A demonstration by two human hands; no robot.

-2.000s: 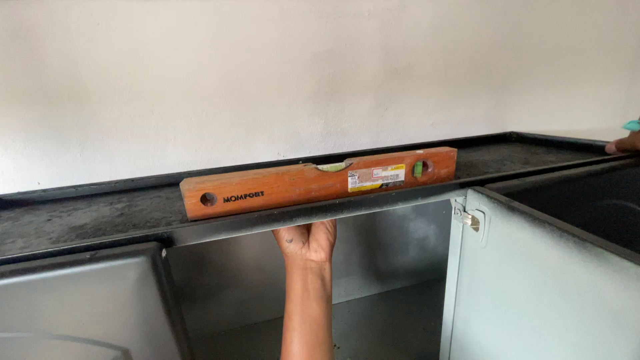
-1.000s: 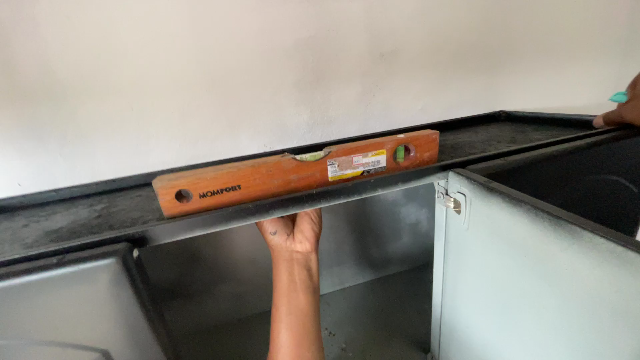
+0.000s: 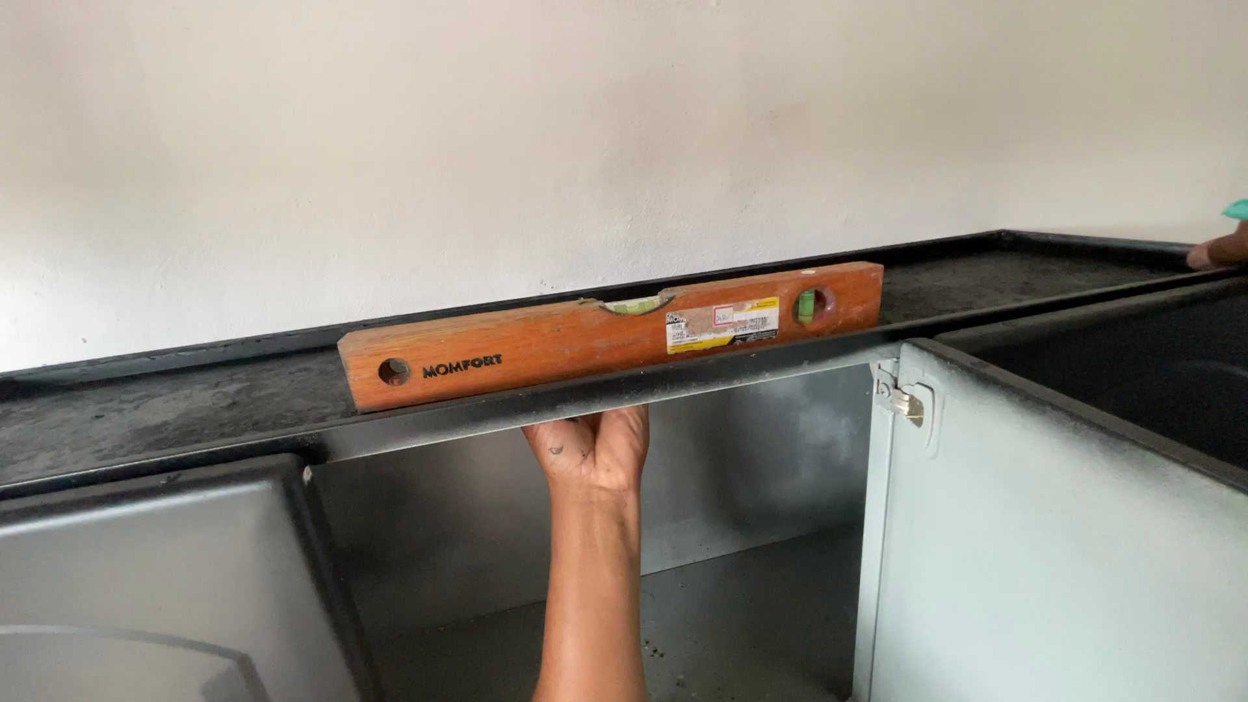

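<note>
An orange wooden Momfort spirit level (image 3: 585, 341) stands on edge along the front of a black, dusty, rimmed cabinet top (image 3: 195, 400). Below it, my left hand (image 3: 590, 448) reaches up palm toward me, touching the underside of the front rim; its fingers are hidden. At the far right edge, partly cut off, what seems to be my right hand (image 3: 1221, 250) lies by the rim, with a small turquoise thing (image 3: 1236, 209) above it; whether it holds anything cannot be told. The level's top vial (image 3: 632, 305) and green end vial (image 3: 805, 305) show.
A pale wall rises behind the cabinet. A grey-white door (image 3: 1053, 517) with a metal catch (image 3: 909, 404) stands out on the right, beside a black panel (image 3: 1150, 390). A dark grey door (image 3: 166, 575) is at lower left. Between them is the cabinet's inside.
The view has shifted somewhat. My left hand stays under the front rim, and the level remains on the cabinet top.
</note>
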